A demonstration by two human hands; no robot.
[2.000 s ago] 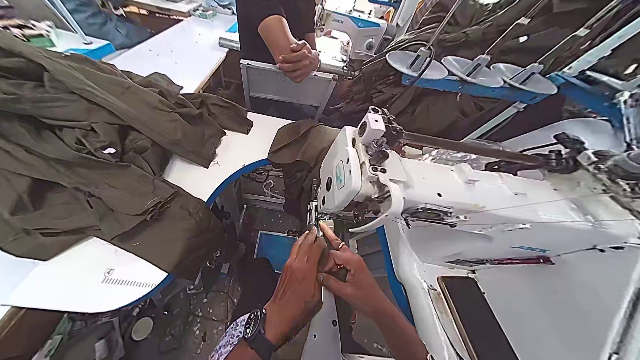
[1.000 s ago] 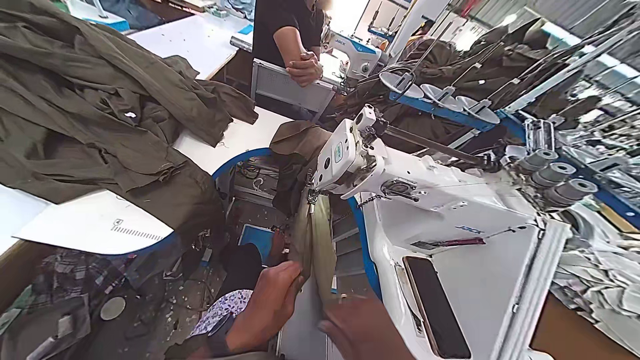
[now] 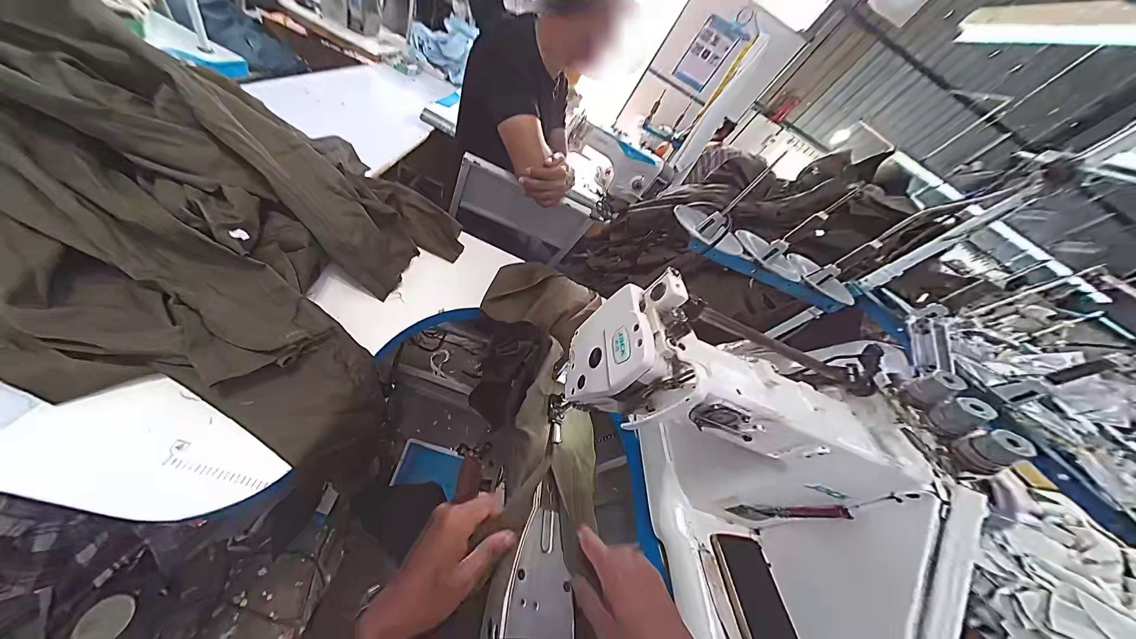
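A white Jack industrial sewing machine (image 3: 754,390) stands at centre right, its needle area above a narrow metal arm bed (image 3: 537,577). Olive fabric (image 3: 575,457) hangs over that bed under the machine head and runs back behind it. My left hand (image 3: 444,559) grips the fabric's edge left of the bed, fingers partly hidden by cloth. On the right side my right hand (image 3: 626,581) is blurred and touches the cloth's edge; whether it grips cannot be told.
Piled olive garments (image 3: 177,231) cover the white table at left. A person (image 3: 515,106) leans on a chair back (image 3: 524,209) beyond. Thread cones (image 3: 985,448) stand at right. A dark phone-like slab (image 3: 754,586) and a red-handled tool (image 3: 803,512) lie on the machine table.
My hands were close together near the needle two seconds ago; now they are apart, nearer me, on either side of the bed. More olive fabric shows below the needle. The view has tilted up.
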